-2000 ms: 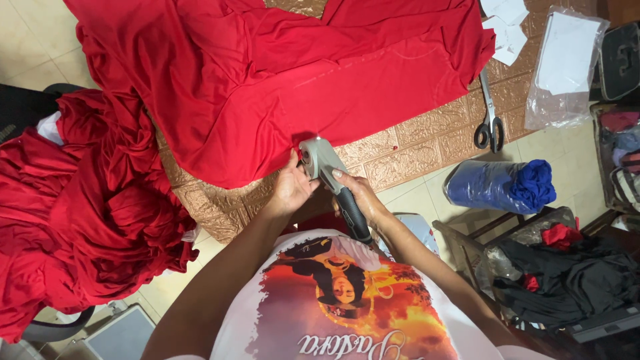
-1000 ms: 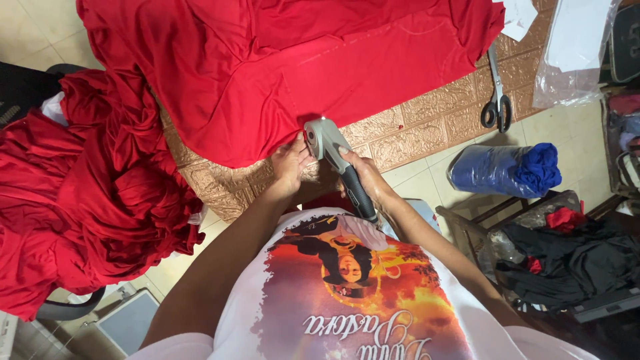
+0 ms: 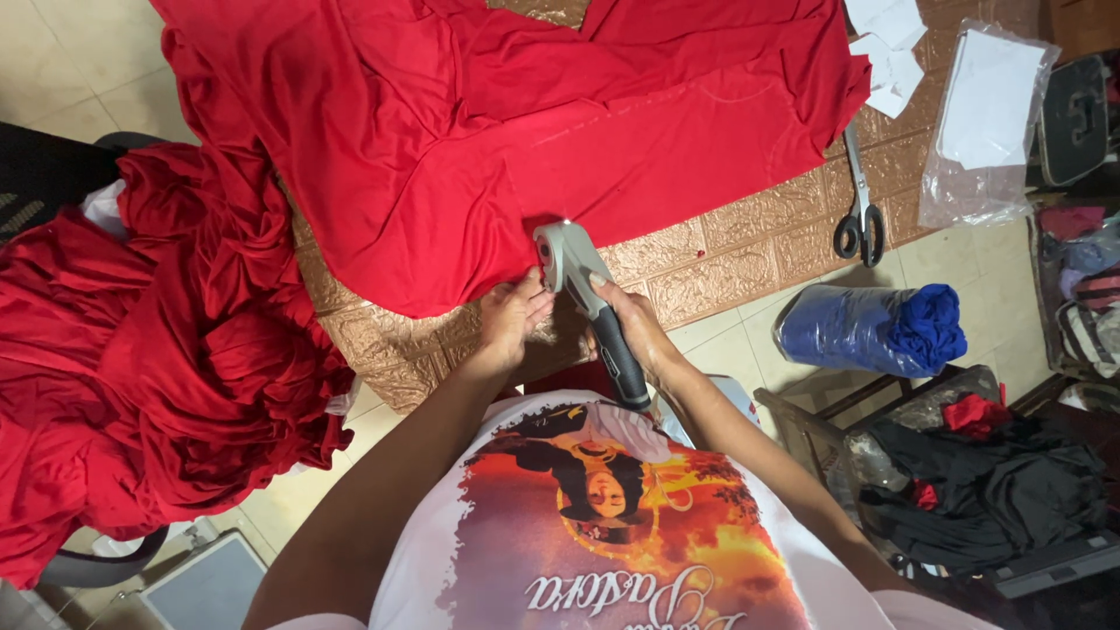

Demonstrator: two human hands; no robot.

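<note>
My right hand (image 3: 637,328) grips the black handle of a grey handheld electric rotary cutter (image 3: 582,271), whose round head lies by the near edge of the red fabric (image 3: 630,166). Beside that head, my left hand (image 3: 516,317) has its fingers bent, their tips close to or touching it; any contact is unclear. The fabric is spread in folds over a table with a copper-coloured brick-pattern cover (image 3: 726,271). Pale marked lines run across its flatter part.
Black-handled scissors (image 3: 859,206) lie at the table's right, near white paper pieces (image 3: 888,66) and a clear plastic bag (image 3: 984,114). A wrapped blue fabric roll (image 3: 866,328) is beyond the near edge. Red cloth (image 3: 175,350) is heaped at left; black cloth (image 3: 989,490) at lower right.
</note>
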